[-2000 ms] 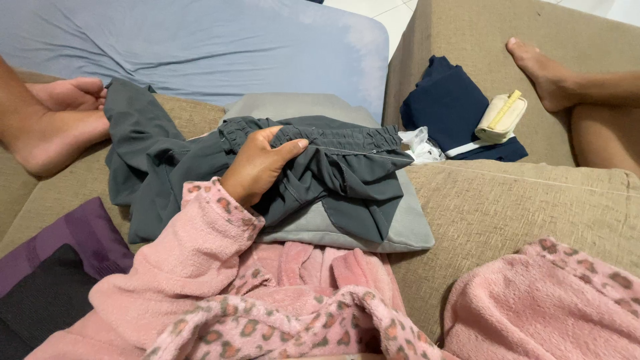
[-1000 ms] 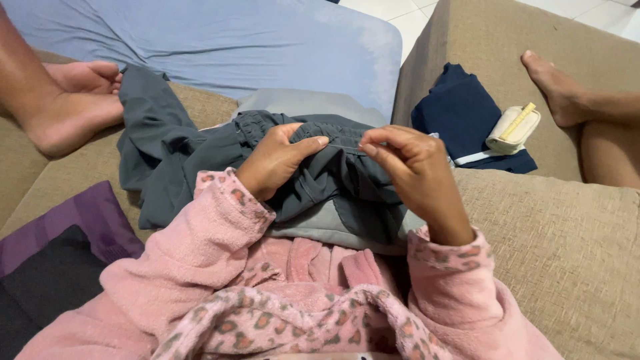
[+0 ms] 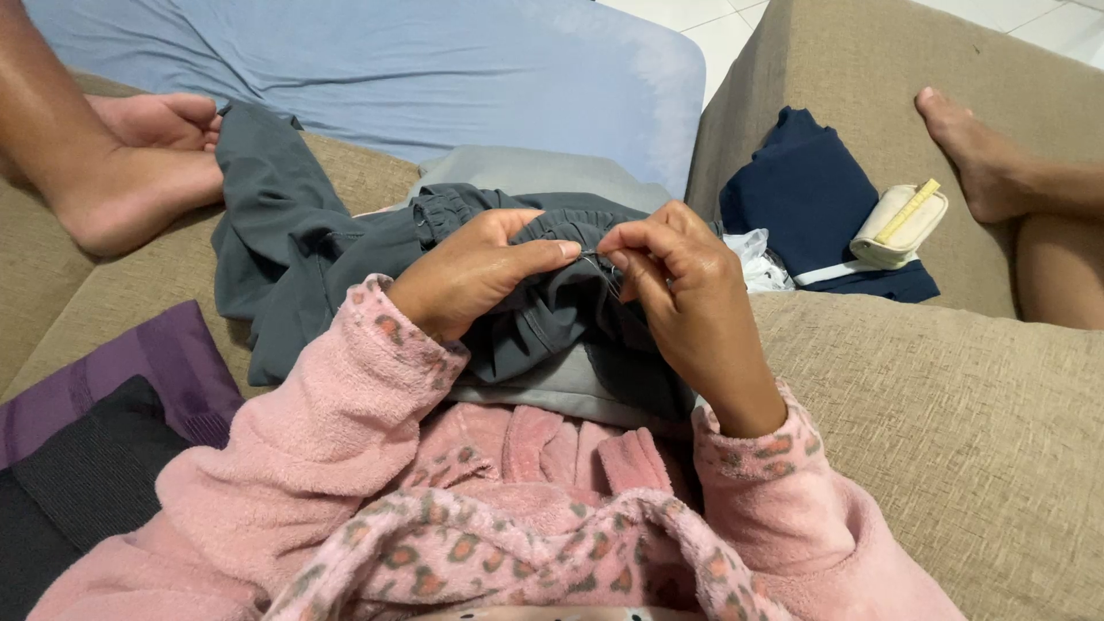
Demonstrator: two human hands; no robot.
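Observation:
A dark grey garment [image 3: 293, 267] with a gathered elastic waistband lies across a light grey cushion [image 3: 543, 172] on my lap. My left hand [image 3: 487, 263] grips the waistband, its thumb on top near the seam. Just right of that thumb, my right hand [image 3: 686, 280] pinches at the waistband edge with thumb and index finger. A thin pale thread [image 3: 614, 280] hangs at the right fingertips. Whether a needle is between those fingers I cannot tell.
Right of me, a navy folded cloth [image 3: 798, 198] bears a cream zipped pouch [image 3: 901, 226], a yellow strip on it, beside a clear plastic bag [image 3: 759, 259]. Purple fabric [image 3: 129, 371] and black knit fabric [image 3: 95, 466] lie at left. Another person's bare feet [image 3: 129, 190] [image 3: 975, 164] rest on both sides.
My right hand, out of view two seconds ago, has come to the waistband and now sits lower and closer to my left thumb than one second ago. My left hand keeps its hold.

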